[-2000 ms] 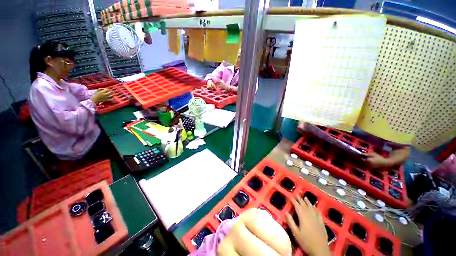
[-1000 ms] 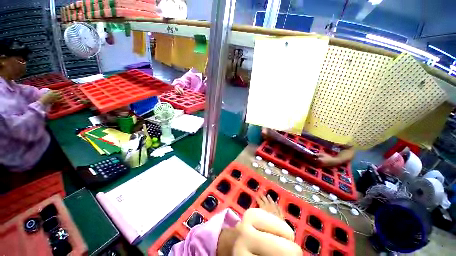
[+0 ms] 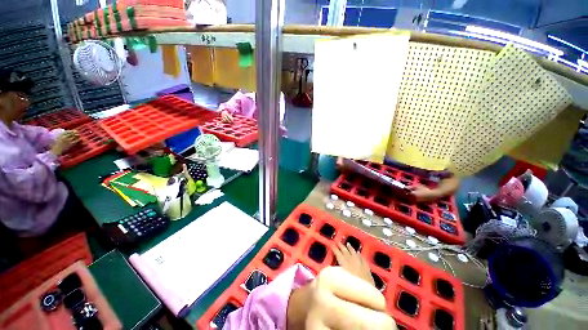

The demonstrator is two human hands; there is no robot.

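A red compartment tray (image 3: 400, 261) lies in front of me with black square watch heads (image 3: 318, 251) in its pockets. Some at the left have silver rims (image 3: 256, 280). My left hand (image 3: 351, 303), in a pink sleeve, is curled into a fist above the tray's near side. Whether it holds something is hidden. My right hand (image 3: 353, 261) reaches over the middle of the tray behind the fist. Its fingers lie slightly apart at a watch pocket, and its lower part is hidden.
White discs on cables (image 3: 387, 221) lie behind my tray. Beyond, a person's hand (image 3: 429, 191) is over a second watch tray (image 3: 367, 194). Left are a white board (image 3: 206, 251), calculator (image 3: 138, 225) and shallow carrier tray (image 3: 106, 312). A metal post (image 3: 267, 129) and hanging sheets (image 3: 361, 97) stand ahead. A dark blue fan (image 3: 525, 274) is right.
Since the first frame my view has turned right, so the bench things sit further left. My right hand has shifted toward the tray's far side and shows less behind my left fist.
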